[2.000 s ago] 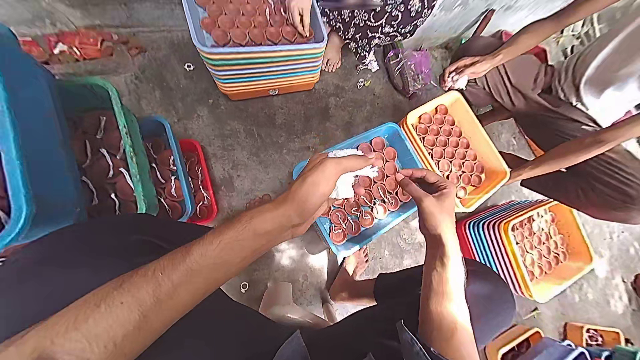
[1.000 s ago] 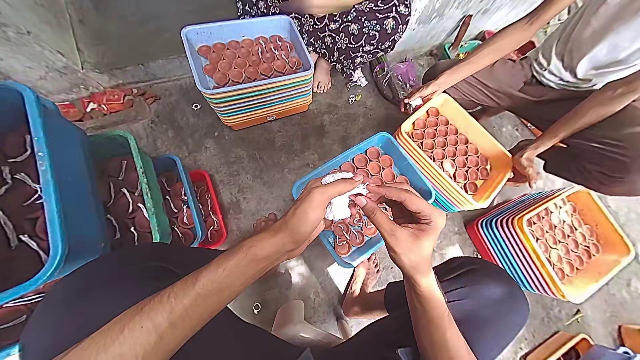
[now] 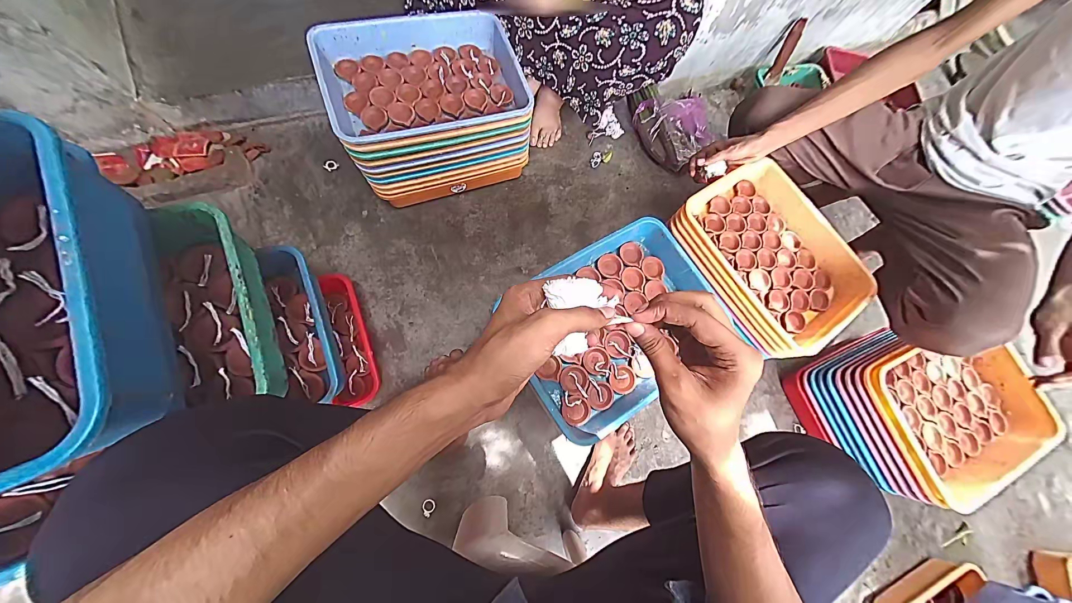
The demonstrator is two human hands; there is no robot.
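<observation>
My left hand (image 3: 511, 352) is closed around a bundle of white cotton wicks (image 3: 576, 295), above the blue plastic tray (image 3: 586, 434). Between the thumb and fingers of my right hand (image 3: 699, 360) is the end of a white wick (image 3: 621, 320), and the fingertips of both hands almost meet there. Small round clay lamps (image 3: 631, 253) fill much of the tray beneath. Wicks lie in several of the nearer lamps (image 3: 596, 360), while those at the far side show none. My hands hide the middle of the tray.
Stacked trays of clay lamps stand ahead (image 3: 431, 134), to the right (image 3: 804, 310) and lower right (image 3: 1017, 452). On the left are a large blue tub (image 3: 126, 293), a green one (image 3: 251, 310) and a red one (image 3: 364, 343). A co-worker's hand (image 3: 729, 155) is beside the orange tray.
My right hand has come up close to my left hand since the earliest frame. The co-worker's near hand no longer rests at the orange tray's right edge. The view has shifted slightly.
</observation>
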